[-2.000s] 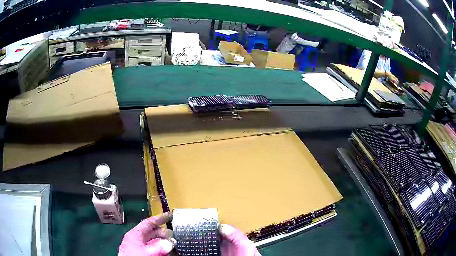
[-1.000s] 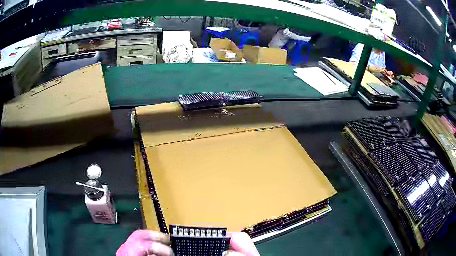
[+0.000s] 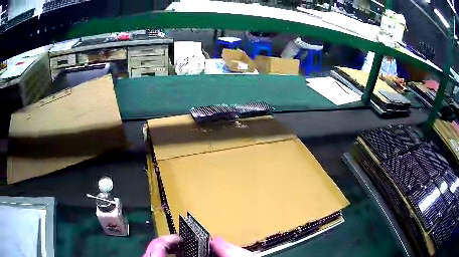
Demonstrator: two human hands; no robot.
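A dark dotted module (image 3: pixel 195 237) is held on edge at the bottom centre, its narrow side towards me. My left hand (image 3: pixel 163 246), with pink covering, grips its left side and is cut off by the lower edge. My right hand (image 3: pixel 229 248), also pink and cut off, grips its right side. The module stack (image 3: pixel 168 211) stands just beyond, topped by a tan cardboard sheet (image 3: pixel 246 185). A strip of set-aside modules (image 3: pixel 231 111) lies at the sheet's far edge.
A pinkish-white bottle (image 3: pixel 112 221) with a thin stick across its top stands left. A white framed tray (image 3: pixel 22 226) is far left, creased cardboard (image 3: pixel 65 133) behind. Another module stack (image 3: pixel 417 175) is right. A green post (image 3: pixel 372 78) and a person's hand (image 3: pixel 397 82) are back right.
The module has turned from its pale face, to a dark face with a light top strip, to edge-on. My hands have moved closer together around it. The view has shifted slightly.
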